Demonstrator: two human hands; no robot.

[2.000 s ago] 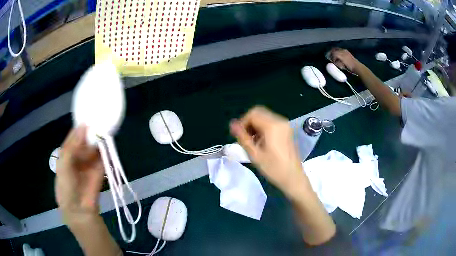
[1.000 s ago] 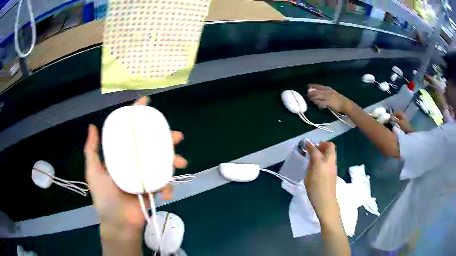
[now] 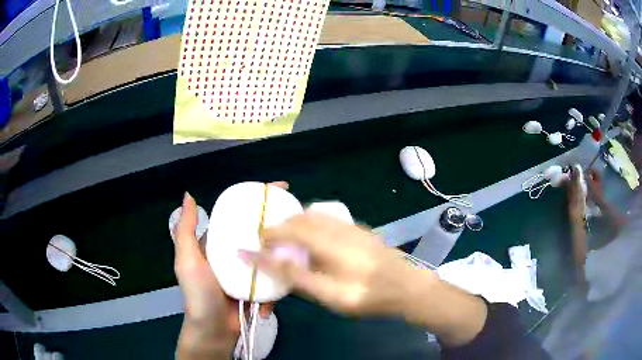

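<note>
My left hand (image 3: 200,295) holds a white rounded unit (image 3: 229,235) from behind and below, its gold seam line upright and its white cord hanging down. My right hand (image 3: 352,264) is blurred and lies across the unit's front. Its bunched fingertips are at the seam; whether they hold a wipe cannot be told. A pale bottle (image 3: 436,239) with a metal top stands to the right, and crumpled white wipes (image 3: 486,275) lie beyond it. Another white unit (image 3: 332,209) is partly hidden behind my right hand.
Units with cords lie on the green belt (image 3: 338,165), one at left (image 3: 62,253) and one at right (image 3: 417,163). Another (image 3: 265,337) is below my left hand. A dotted sheet (image 3: 246,70) hangs in front. A coworker's hands (image 3: 581,200) hold something white at right.
My right hand has moved left from the bottle onto the held unit. The view has shifted. The coworker's hand has drawn back from the belt toward the right.
</note>
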